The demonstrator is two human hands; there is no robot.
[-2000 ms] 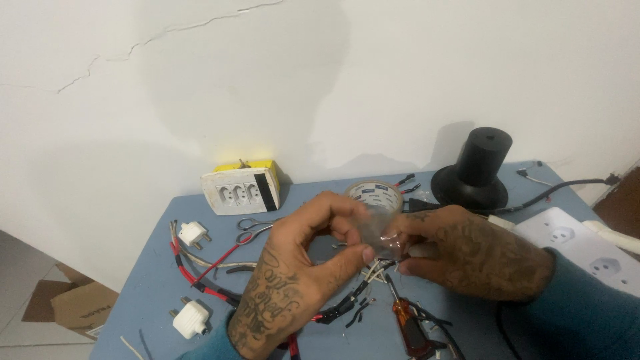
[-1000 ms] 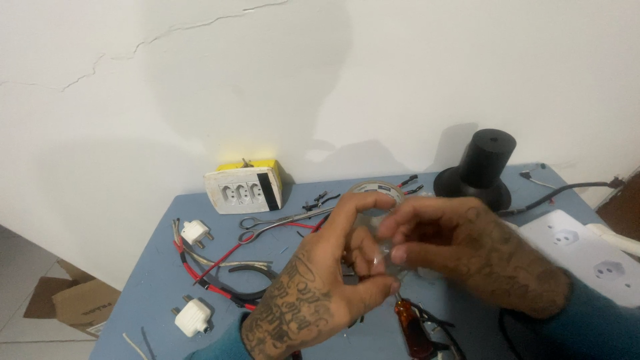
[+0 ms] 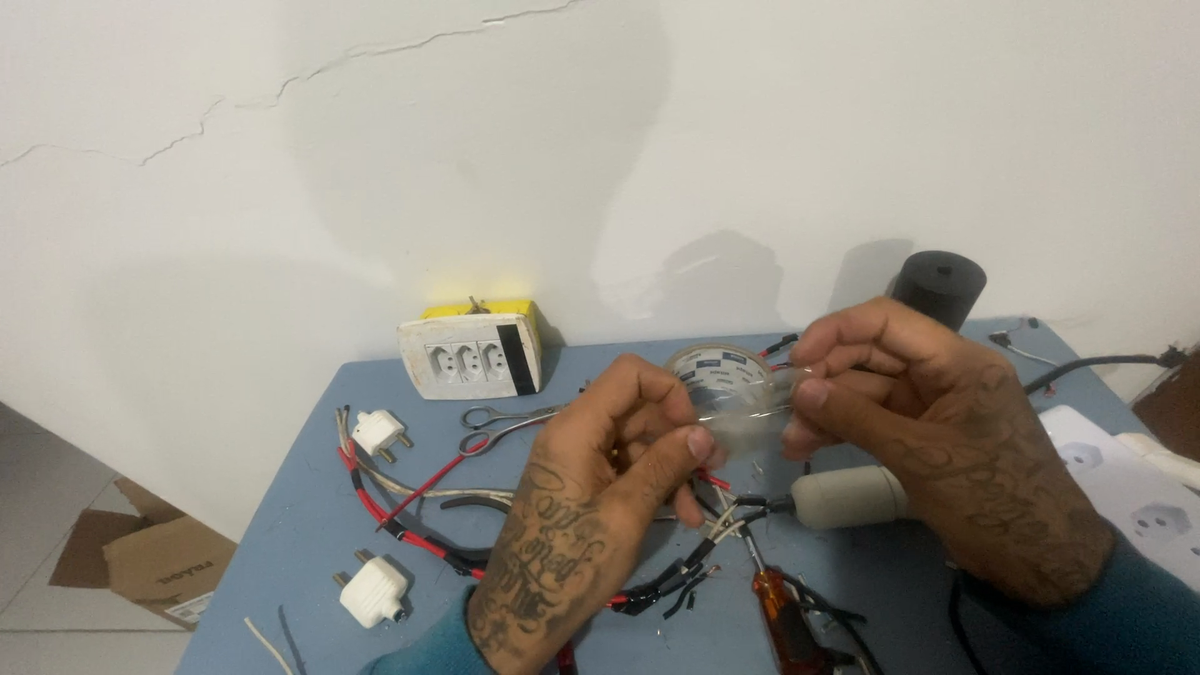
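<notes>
Between my left hand (image 3: 609, 478) and my right hand (image 3: 919, 441) a piece of clear tape (image 3: 745, 414) is stretched, pinched at each end by thumb and fingers. Behind it a roll of tape (image 3: 717, 361) lies on the blue table. Below the hands are a bundle of red, black and white wires (image 3: 656, 591), a grey cylindrical part (image 3: 844, 497) with wires joined to it, and a screwdriver with an orange handle (image 3: 783, 614). Metal scissors (image 3: 511, 422) lie left of the roll, partly hidden by my left hand.
Two white plugs (image 3: 375, 591) lie at the left of the blue table (image 3: 309, 469). A triple socket box (image 3: 469, 356) leans near the wall. A black cylinder (image 3: 937, 286) stands at the back right, white socket plates (image 3: 1120, 492) at the right. A cardboard box (image 3: 150, 553) is on the floor.
My hands have moved apart, and the clear tape, earlier bunched between the fingers, now spans the gap between them. The grey cylindrical part has come into sight.
</notes>
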